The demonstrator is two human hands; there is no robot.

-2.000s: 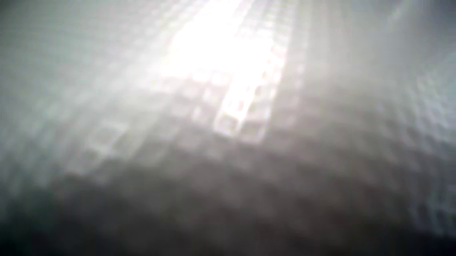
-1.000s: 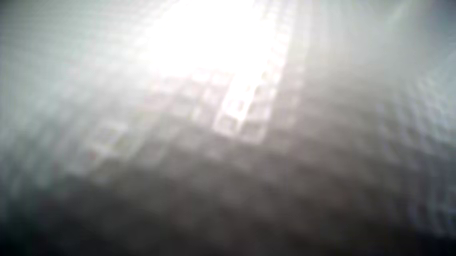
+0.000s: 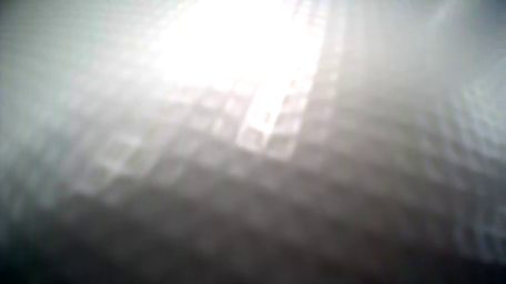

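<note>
A blurred, pale grey mesh-like or woven surface (image 3: 333, 188) fills the whole head view, very close to the camera. It shows a grid of small squares, brighter toward the top and dark along the bottom. What it is cannot be told. Neither my left hand nor my right hand can be seen. No fabric piece, zipper or machine can be made out.
A strong white glare (image 3: 233, 44) covers the upper middle. A hazy bluish-grey area lies at the upper right. Nothing beyond the blurred surface can be made out.
The white glare at the top is wider than two seconds ago and about the same as one second ago. The grid pattern has stayed in place.
</note>
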